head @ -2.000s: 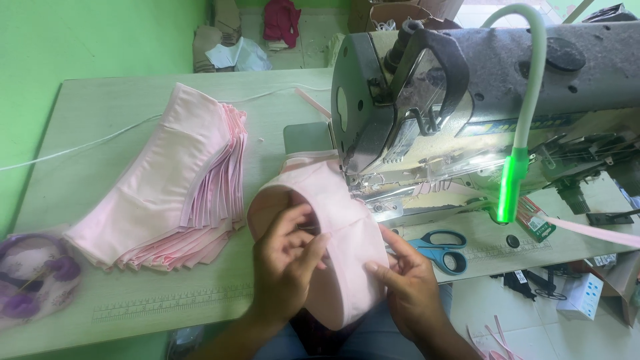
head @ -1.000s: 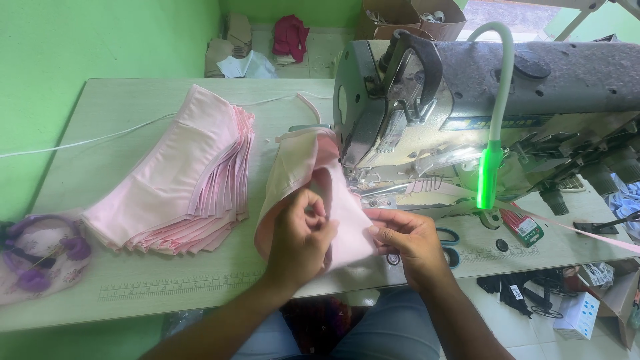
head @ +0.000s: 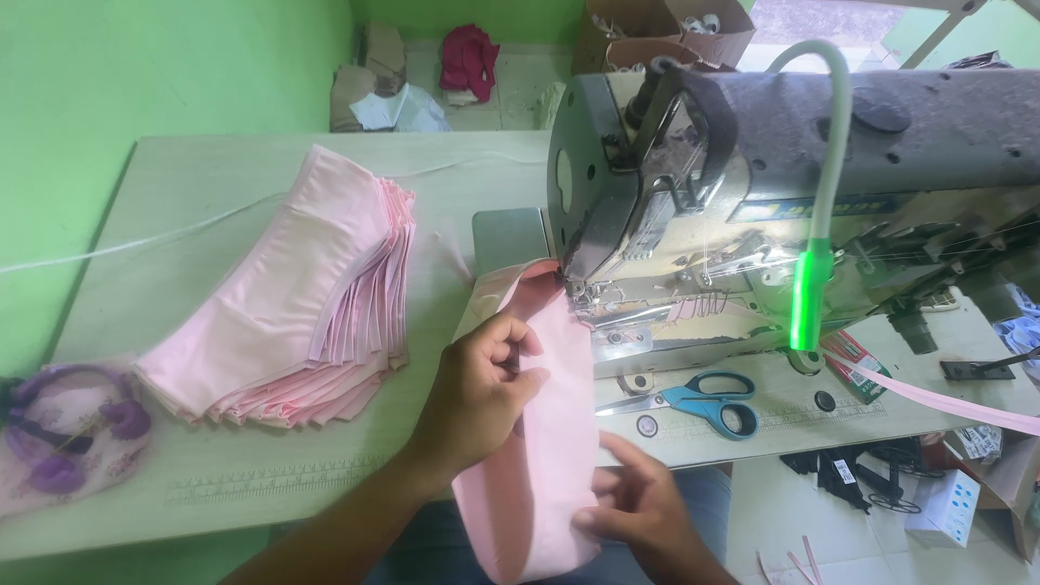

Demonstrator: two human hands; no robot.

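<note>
A pink fabric garment piece (head: 561,439) runs from under the presser foot of the sewing machine (head: 691,195) down over the table's front edge. My left hand (head: 487,390) pinches its folded upper part between thumb and fingers, just below the needle area. Lower down, my right hand (head: 634,496) grips the garment's right edge. A fanned stack of pink underwear (head: 284,301) lies to the left. Pink elastic binding (head: 934,398) leads in from the right to the machine. Blue-handled scissors (head: 707,398) rest on the table right of the garment.
Purple headphones (head: 69,431) lie on a cloth at the table's left end. A green-lit lamp (head: 808,301) hangs in front of the machine. A red and green packet (head: 853,366) sits near the scissors. Cardboard boxes (head: 650,32) stand behind the table, and a white box (head: 942,508) is on the floor.
The garment, bunched between my hands earlier, now hangs lengthwise from the machine over the table edge. My right hand has moved down along it. The scissors, mostly covered one second ago, show fully.
</note>
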